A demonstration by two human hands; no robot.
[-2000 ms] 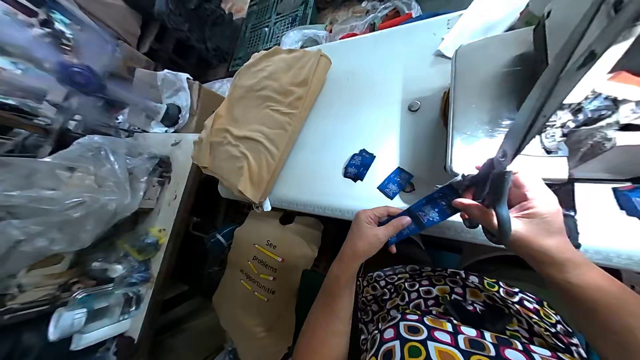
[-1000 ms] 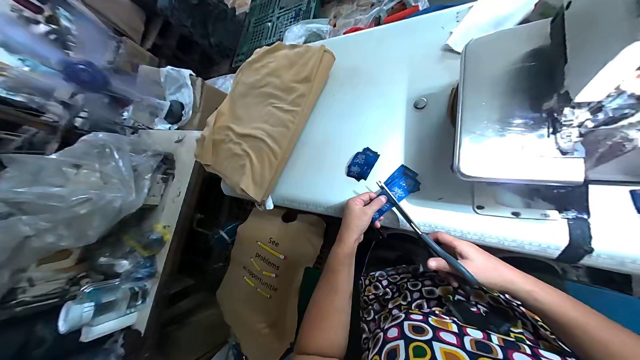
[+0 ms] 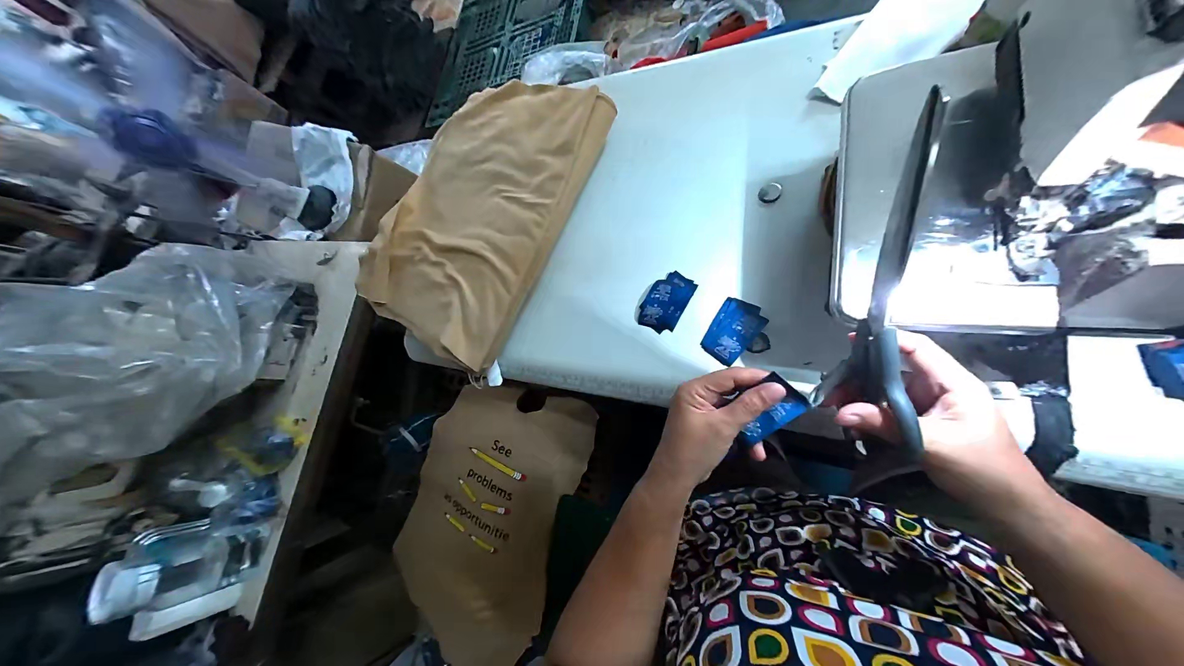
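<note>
My left hand [image 3: 717, 421] pinches a small blue printed label [image 3: 775, 416] at the front edge of the white table. In my right hand [image 3: 925, 416] are large scissors [image 3: 895, 240] with dark handles, one blade rising up over a metal plate; the other blade is hard to make out. The handles lie just right of the held label. Beyond my left hand, a small pile of blue labels [image 3: 732, 330] lies on the table, with another pile of blue labels [image 3: 666, 302] to its left.
Folded tan fabric [image 3: 490, 203] lies on the white table [image 3: 684, 166]. The metal plate [image 3: 962, 203] is at the right. A tan printed cloth piece [image 3: 499, 518] hangs below the table edge. Clear plastic bags [image 3: 139, 342] cover a side shelf, near a fan [image 3: 148, 139].
One second ago the scissors lay across the labels near my left hand; now they point up and away. A blue strip was in my left hand two seconds ago, and now it holds a shorter piece.
</note>
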